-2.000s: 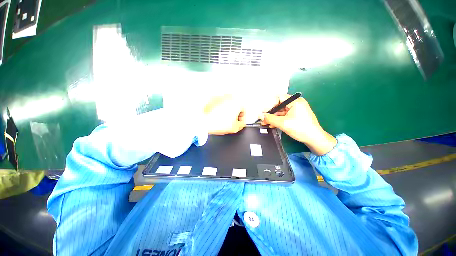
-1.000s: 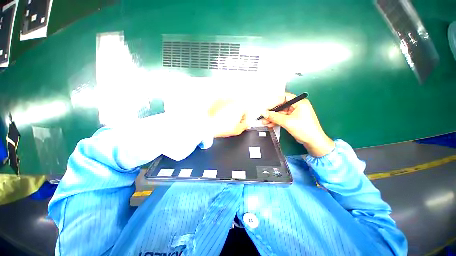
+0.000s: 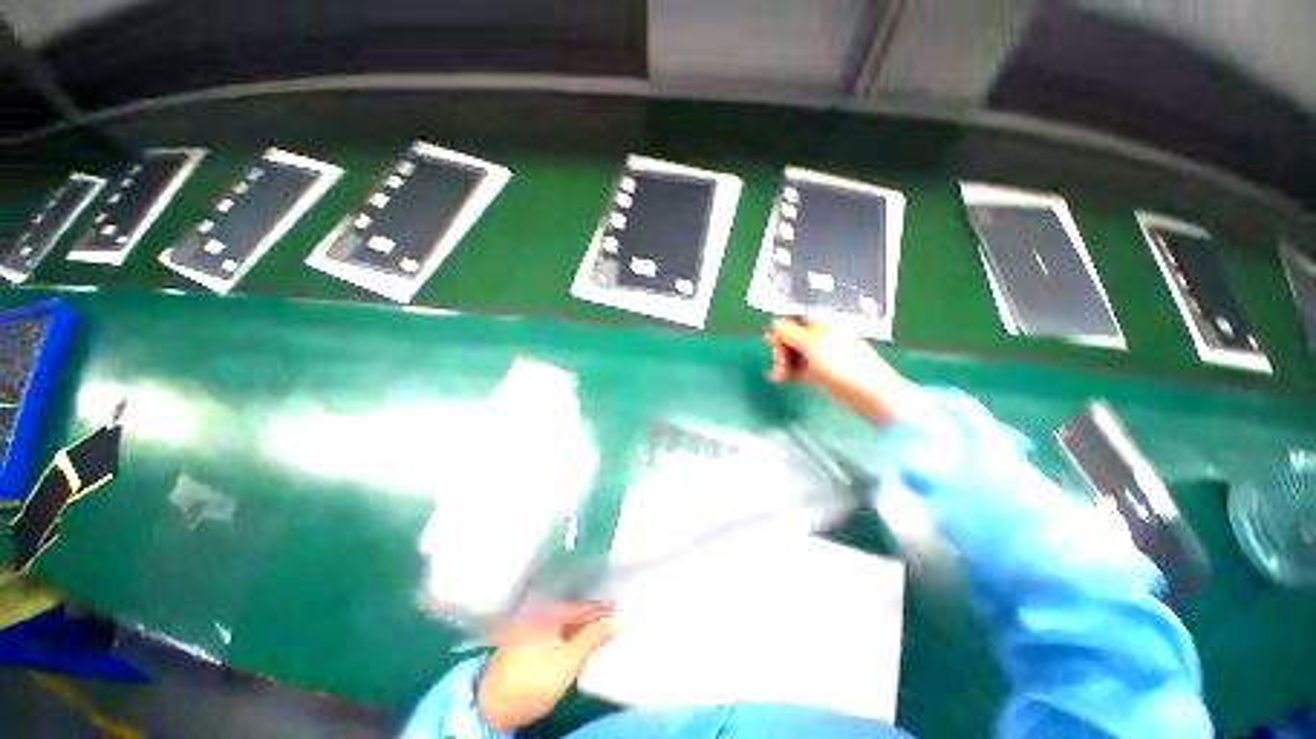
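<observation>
My right hand (image 3: 830, 364) reaches forward, fingers curled, at the near edge of a dark cover (image 3: 834, 248) on a white liner on the conveyor. Whether it grips the liner is unclear, and no pen-like tool shows in it. My left hand (image 3: 541, 671) is low, its fingertips at the left edge of a blank white sheet (image 3: 779, 621). Its grip is unclear. A pale sheet with blurred grid marks (image 3: 700, 451) lies beyond the white sheet, with a blurred dark-edged shape beside it.
More covers on white liners (image 3: 657, 238) stand spaced along the green conveyor (image 3: 541, 267). Glaring clear film (image 3: 512, 491) lies left. A blue-rimmed tray (image 3: 41, 397) and black yellow-edged pieces (image 3: 65, 484) are far left. A filmed dark strip (image 3: 1133, 498) and round clear object (image 3: 1277, 513) are right.
The view has lifted to show the conveyor. My right hand has moved forward, away from the cover at my lap, and my left hand has moved down-left. That cover is no longer recognisable there.
</observation>
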